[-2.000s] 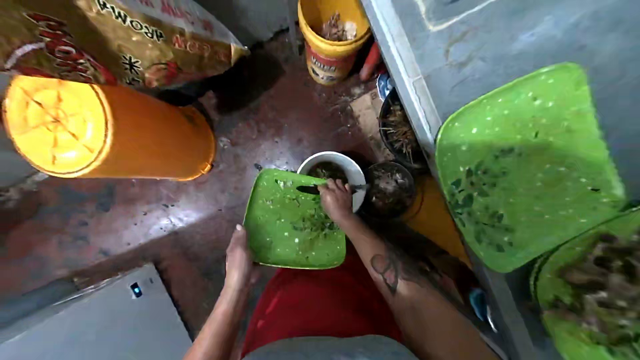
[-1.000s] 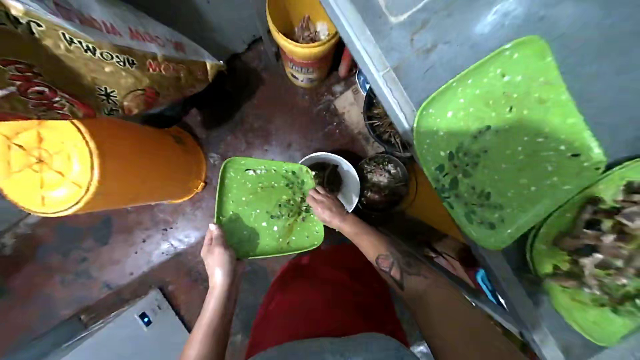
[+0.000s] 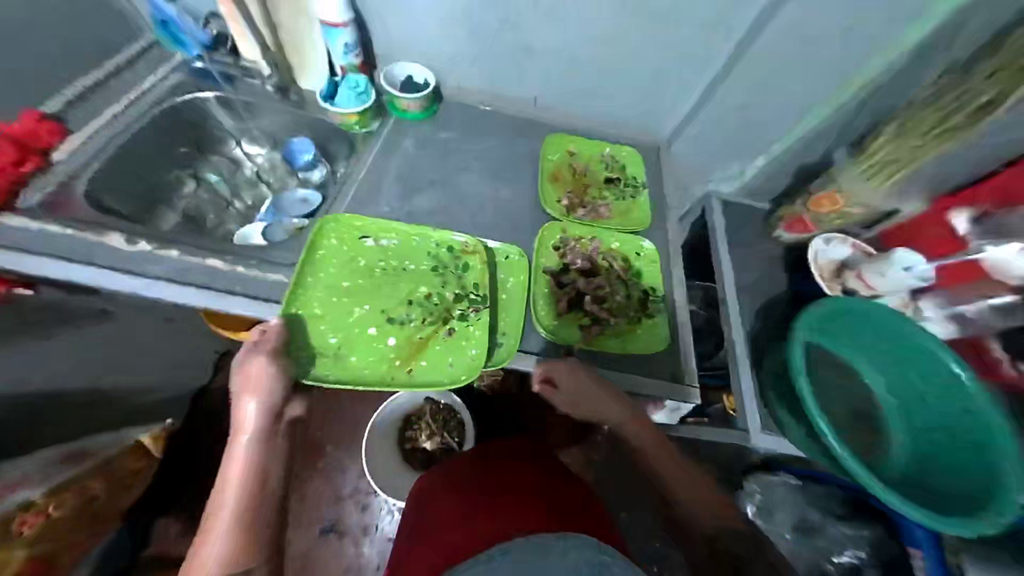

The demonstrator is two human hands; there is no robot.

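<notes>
My left hand (image 3: pixel 260 372) grips the lower left edge of a green square plate (image 3: pixel 360 296) with a printed leaf pattern and small bits on it. This plate overlaps another green plate (image 3: pixel 508 308) at the counter. My right hand (image 3: pixel 576 392), blurred, is by the counter's front edge; whether it holds anything I cannot tell. Just above it, a green plate (image 3: pixel 652 336) bears a heap of brownish food scraps (image 3: pixel 596 288). Behind that lies a further green plate (image 3: pixel 636 212) with fewer scraps. Below the held plate, a white bucket (image 3: pixel 388 452) on the floor holds dark scraps.
At the left is a steel sink (image 3: pixel 136 184) with dishes (image 3: pixel 292 204) in it. Two small tubs (image 3: pixel 410 84) stand at the counter's back, near a spray can (image 3: pixel 342 40). A large green basin (image 3: pixel 920 416) is at the right, beside a shelf with dishes.
The view has swung from the floor to the counter and sink. My left hand still holds the green plate, now up over the counter's edge. My right hand has come away from the plate.
</notes>
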